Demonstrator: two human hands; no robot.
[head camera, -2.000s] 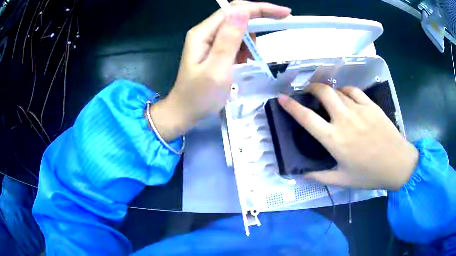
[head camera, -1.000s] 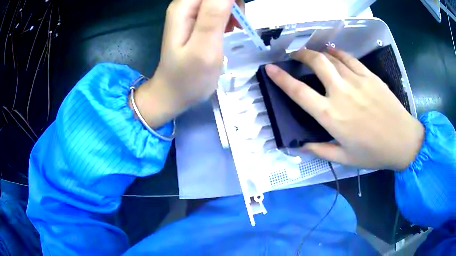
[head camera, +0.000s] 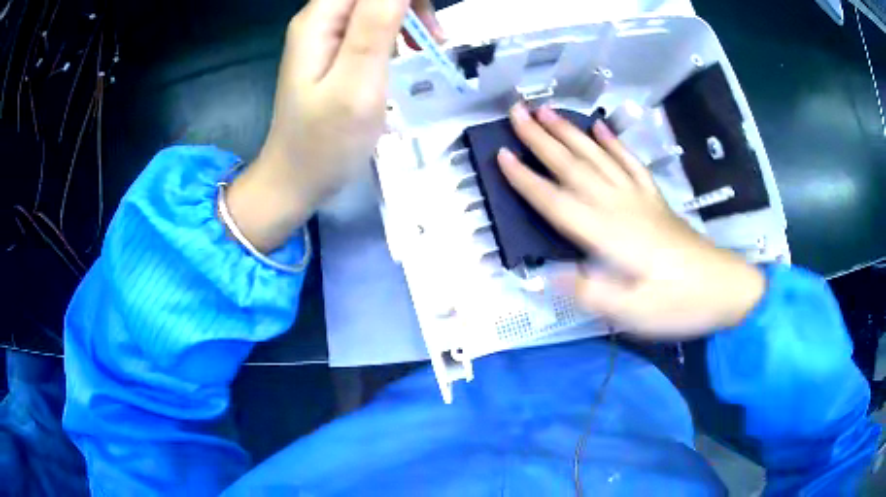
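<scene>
A white housing shell (head camera: 413, 262) lies open before me, tilted a little. A black blower fan (head camera: 495, 199) sits inside it against the white ribs. My right hand (head camera: 622, 228) lies flat over the fan with fingers spread, partly blurred, and hides much of it. My left hand (head camera: 335, 107) is at the housing's upper left corner, closed around a white tool with a blue stripe (head camera: 434, 53); the tool's tip points at the inner wall near a small black patch. A thin dark lead (head camera: 604, 388) hangs from the housing's near edge.
A white sheet (head camera: 364, 301) lies under the housing on the dark bench (head camera: 223, 68). Thin wire leads (head camera: 73, 165) with small white ends lie at the far left. A black foam pad (head camera: 717, 146) is on the housing's right inner wall. My blue-clad lap is below.
The housing and both hands have shifted up and left in view. My right hand has moved left relative to the housing, uncovering the black pad on the right wall. My left hand still holds the tool.
</scene>
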